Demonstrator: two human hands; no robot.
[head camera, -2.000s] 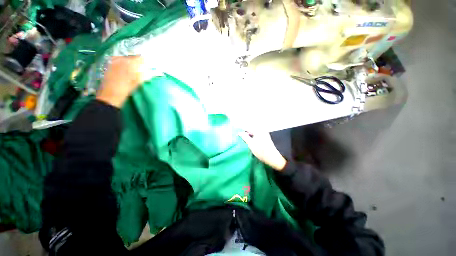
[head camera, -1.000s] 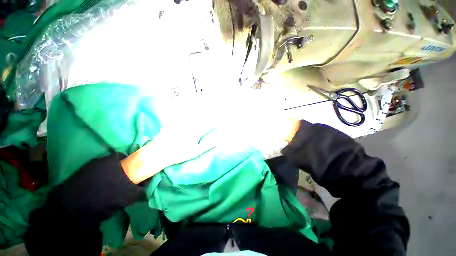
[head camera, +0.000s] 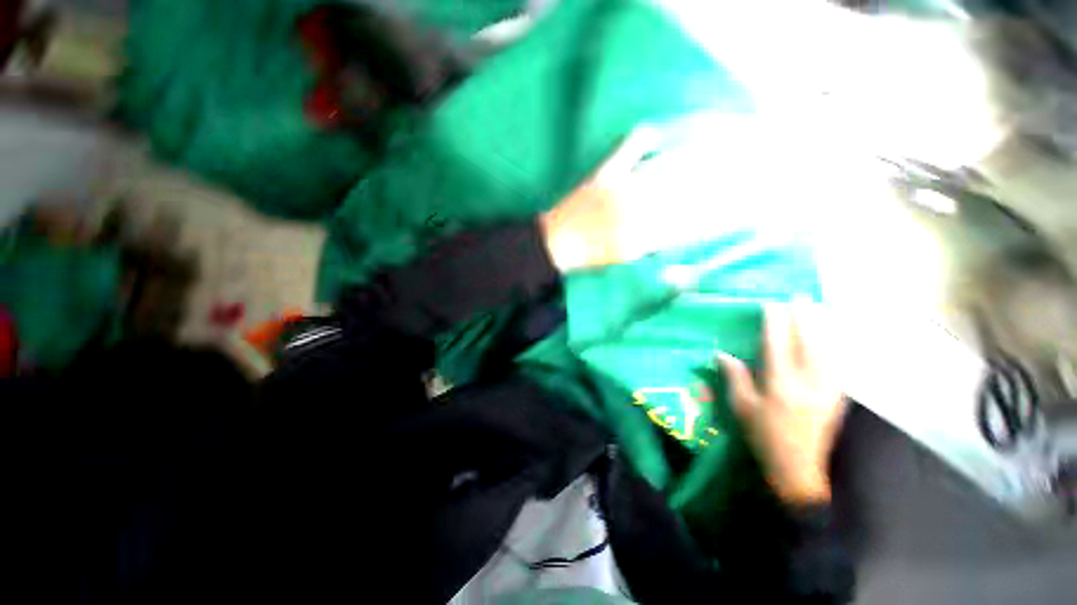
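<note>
Green cloth (head camera: 520, 130) lies over the wearer's lap and the table's near edge, blurred and washed out by the lamp. A yellow embroidered mark shows on it near the lap. My left hand (head camera: 591, 219) lies on the cloth at the centre; its fingers are lost in glare, so its grip cannot be told. My right hand (head camera: 785, 396) lies on the cloth right of centre, fingers apart, thumb out to the left. Black-handled scissors (head camera: 1007, 402) lie on the white table (head camera: 921, 402) at the right.
The sewing machine (head camera: 1033, 189) is blurred at the right edge. A green cloth pile (head camera: 224, 106) with a dark red item (head camera: 317, 65) lies at the upper left. Floor (head camera: 266, 254) with small scraps shows at the left. Another green heap (head camera: 59, 284) is at the far left.
The view has swung to the left and blurred, so the machine and scissors sit further right. My right hand has come out of the glare onto the cloth nearer the lap.
</note>
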